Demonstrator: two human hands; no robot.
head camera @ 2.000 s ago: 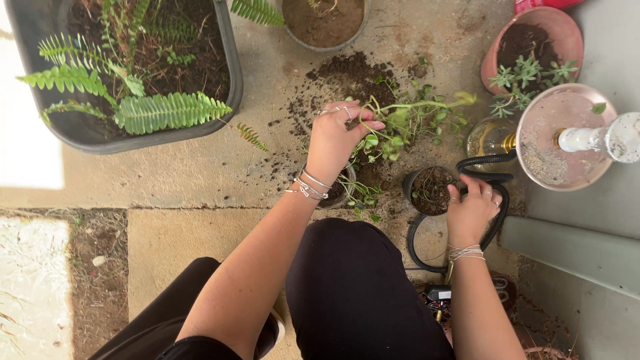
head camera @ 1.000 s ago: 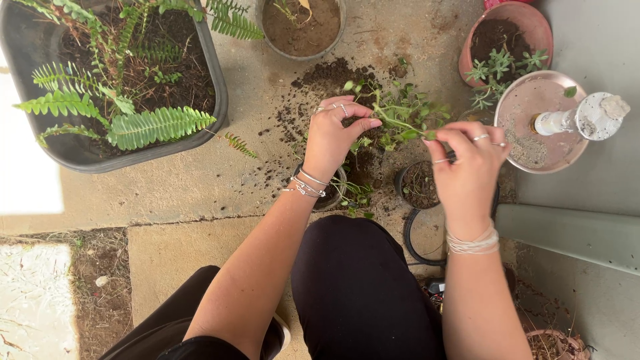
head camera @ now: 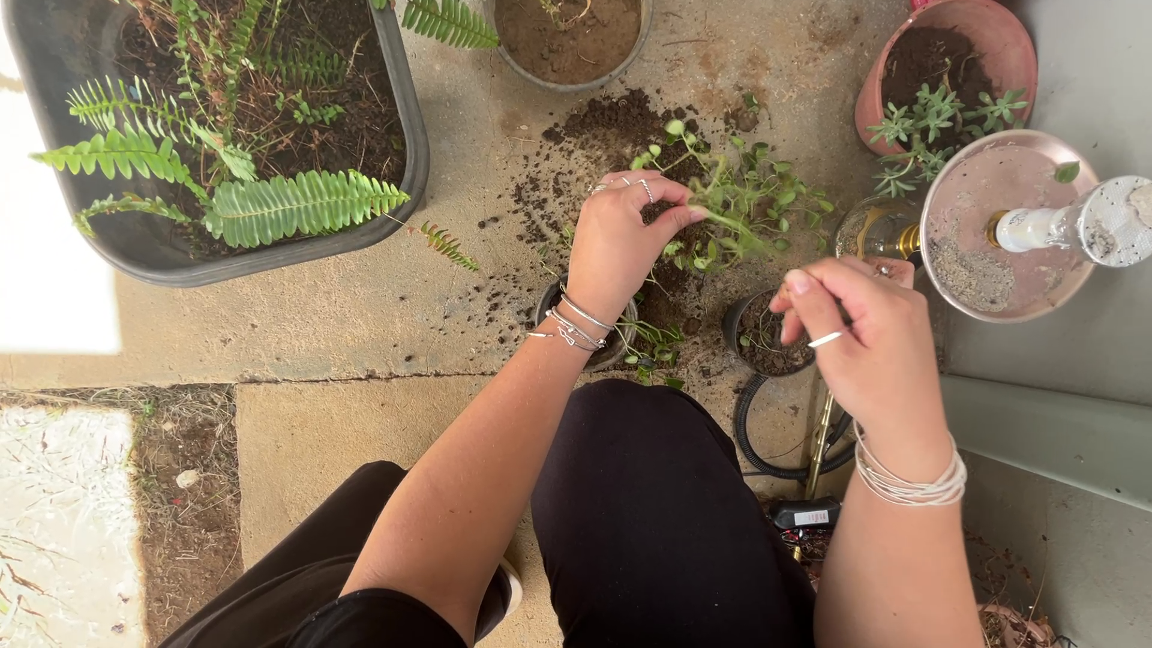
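Note:
Between thumb and fingers, my left hand (head camera: 630,225) grips the stems of a leafy green plant cutting (head camera: 747,202), whose small round leaves spread to the right over loose soil. My right hand (head camera: 855,315) is to the right, thumb and fingertips close together above a small dark pot of soil (head camera: 774,337); whether a thin bit is pinched there cannot be told. Partly hidden under my left wrist, another small pot (head camera: 621,346) has leafy stems over its rim. Dark soil (head camera: 621,121) lies scattered on the concrete.
A large grey planter of ferns (head camera: 414,171) stands at upper left, a round pot of soil (head camera: 576,40) at top. On the right are a pink pot with a succulent (head camera: 1017,54), a hookah with a round tray (head camera: 972,261) and a black hose (head camera: 742,423).
My right hand has left the small dark pot's rim, moved up to the cutting, then come back down and away from it. My left hand keeps hold of the stems.

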